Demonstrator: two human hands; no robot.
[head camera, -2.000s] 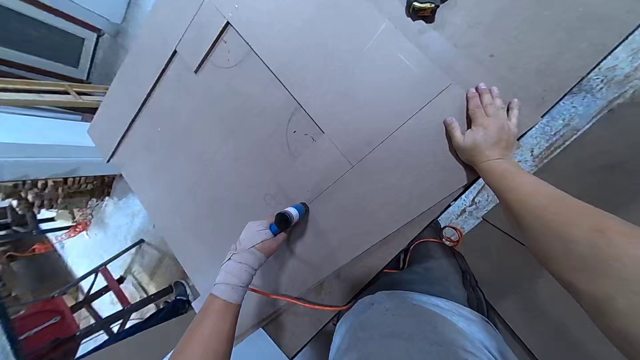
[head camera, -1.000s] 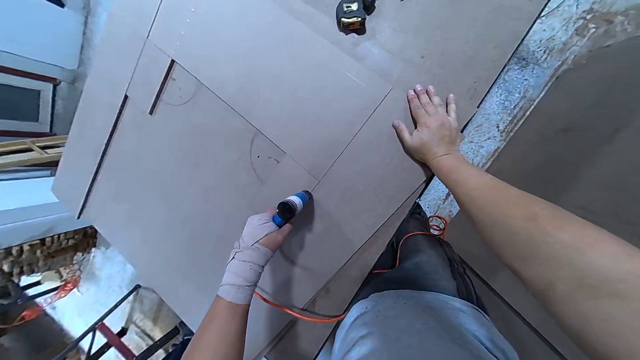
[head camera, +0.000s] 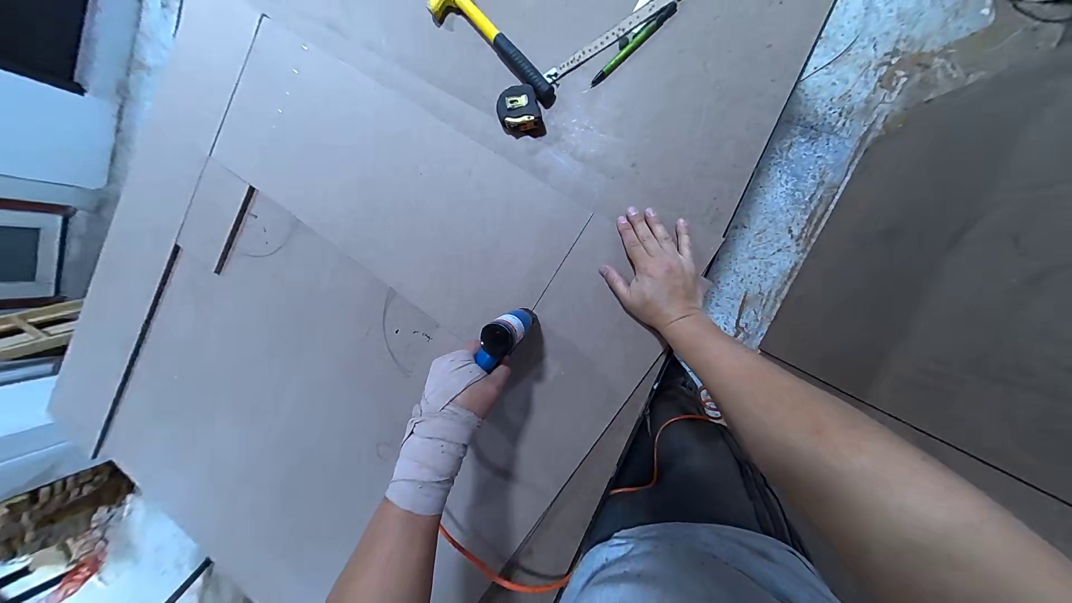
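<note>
My left hand (head camera: 459, 389), wrapped in a pale bandage across palm and wrist, grips a blue and black handheld power tool (head camera: 507, 331). The tool's head rests over a thin straight line on the large brown-grey board (head camera: 293, 377); its working end is hidden beneath it. An orange cord (head camera: 511, 584) runs from below my left wrist toward my legs. To the right of the line, my right hand (head camera: 657, 272) lies flat on the board near its edge, palm down and fingers spread, holding nothing.
A hammer (head camera: 494, 38), a tape measure (head camera: 520, 111), a metal square (head camera: 603, 42) and a green pen (head camera: 632, 46) lie at the top. Dark slots (head camera: 234, 230) cut the board at left. Beyond its right edge are a paint-spattered strip (head camera: 779, 201) and another board (head camera: 930, 251).
My left hand has moved the tool up along the line on the board, toward its upper right. My right hand stays flat on the board. The view has shifted, bringing the hammer and square into sight.
</note>
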